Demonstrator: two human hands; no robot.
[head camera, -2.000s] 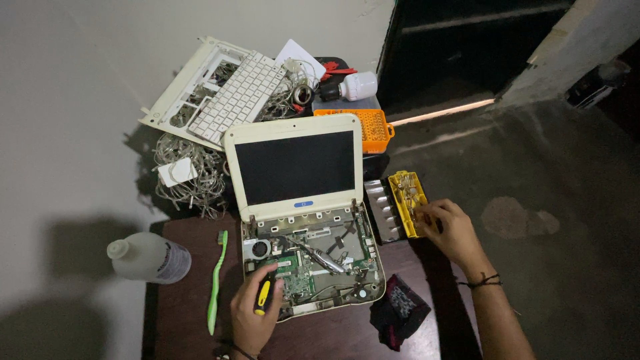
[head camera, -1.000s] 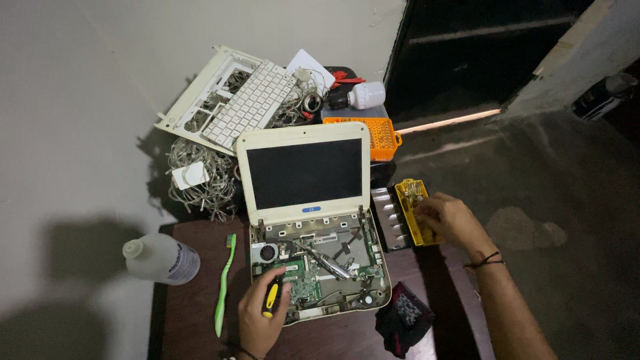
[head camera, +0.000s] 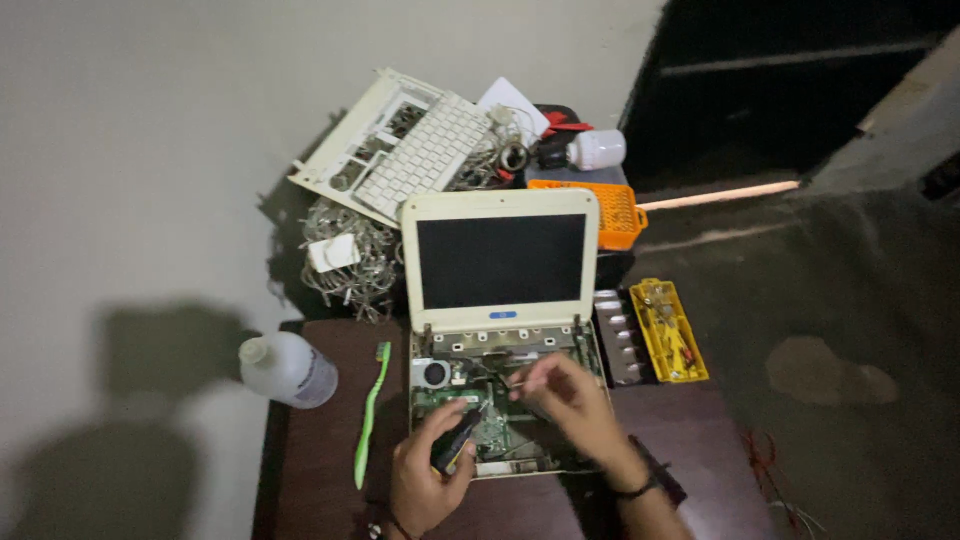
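Observation:
An opened laptop with a dark screen (head camera: 501, 261) stands on the brown table, its green circuit board (head camera: 491, 431) and round cooling fan (head camera: 435, 373) exposed. At the board's lower left, my left hand (head camera: 433, 465) is closed around a black-and-yellow screwdriver handle (head camera: 456, 442), angled up toward the board. My right hand (head camera: 562, 397) is over the right half of the base, fingertips pinched on a small thin item, blurred and too small to name. A yellow case of small tools and bits (head camera: 670, 334) lies to the laptop's right, beside a grey compartment tray (head camera: 619, 341).
Left of the laptop are a green toothbrush (head camera: 368, 427) and a white plastic bottle (head camera: 289, 369). Behind are a white keyboard (head camera: 427, 154), tangled cables (head camera: 352, 277), an orange bit case (head camera: 619, 217) and a white bulb (head camera: 600, 150). Dark cloth (head camera: 660, 469) lies under my right forearm.
My right hand has moved left from the yellow case to above the laptop base. The long metallic tool seen lying across the board earlier is no longer plainly visible there.

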